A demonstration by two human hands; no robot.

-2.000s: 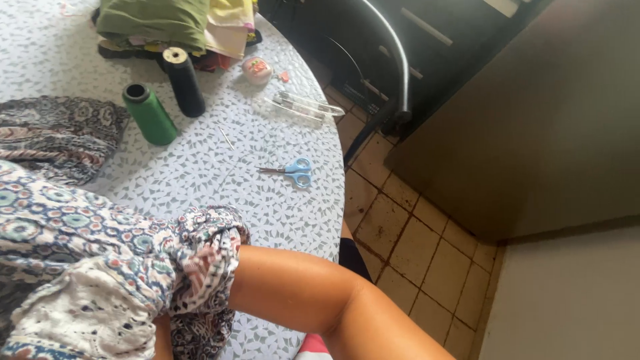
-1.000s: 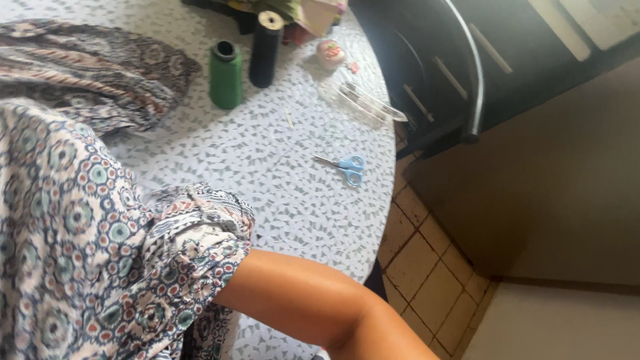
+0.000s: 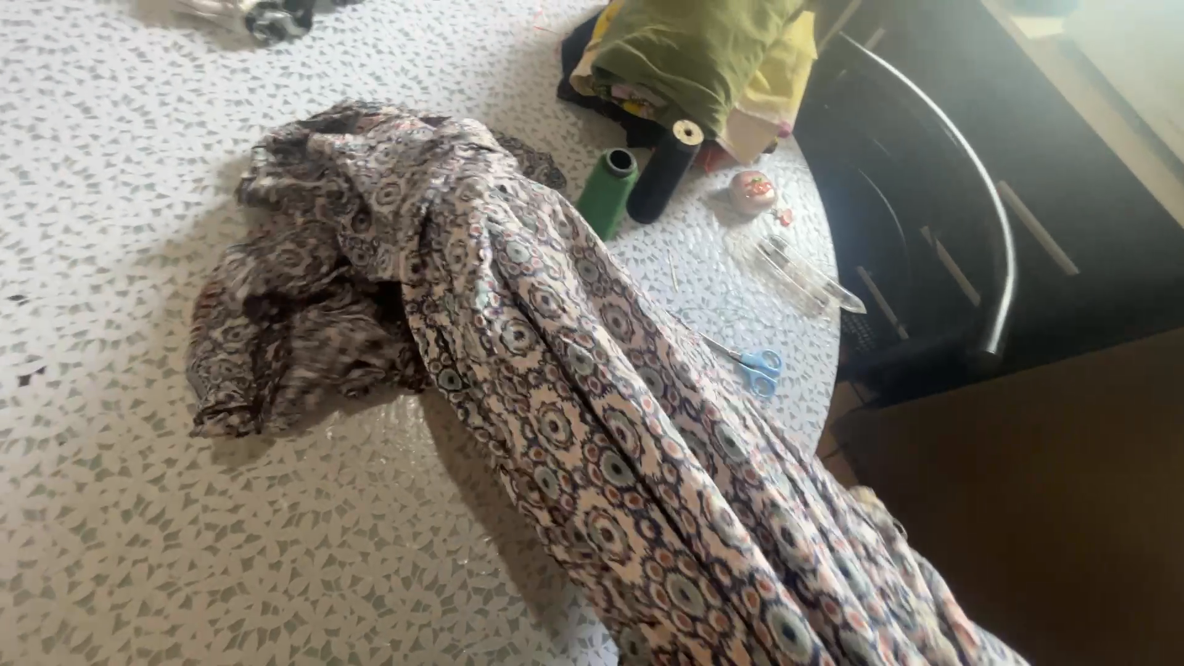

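Neither my left hand nor my right hand shows in the head view. A patterned fabric garment [image 3: 573, 370] lies in long folds across the table, from a bunched end at the upper left to the lower right, where it leaves the frame. Beside its upper folds stand a green thread cone [image 3: 606, 196] and a black thread cone [image 3: 664, 174]. Light-blue-handled scissors [image 3: 760, 372] lie at the garment's right edge, their blades partly hidden.
A pile of folded cloth [image 3: 694, 60], green and yellow, sits at the table's back. Near the right edge are a small pink round object [image 3: 752, 192] and a clear plastic packet [image 3: 786, 268]. A chair's curved metal frame [image 3: 994, 203] stands beyond the round table [image 3: 185, 546].
The bare arm seen at the lower middle has left the view. The patterned fabric, bunched at the left before, now stretches diagonally across the table. The view has shifted left.
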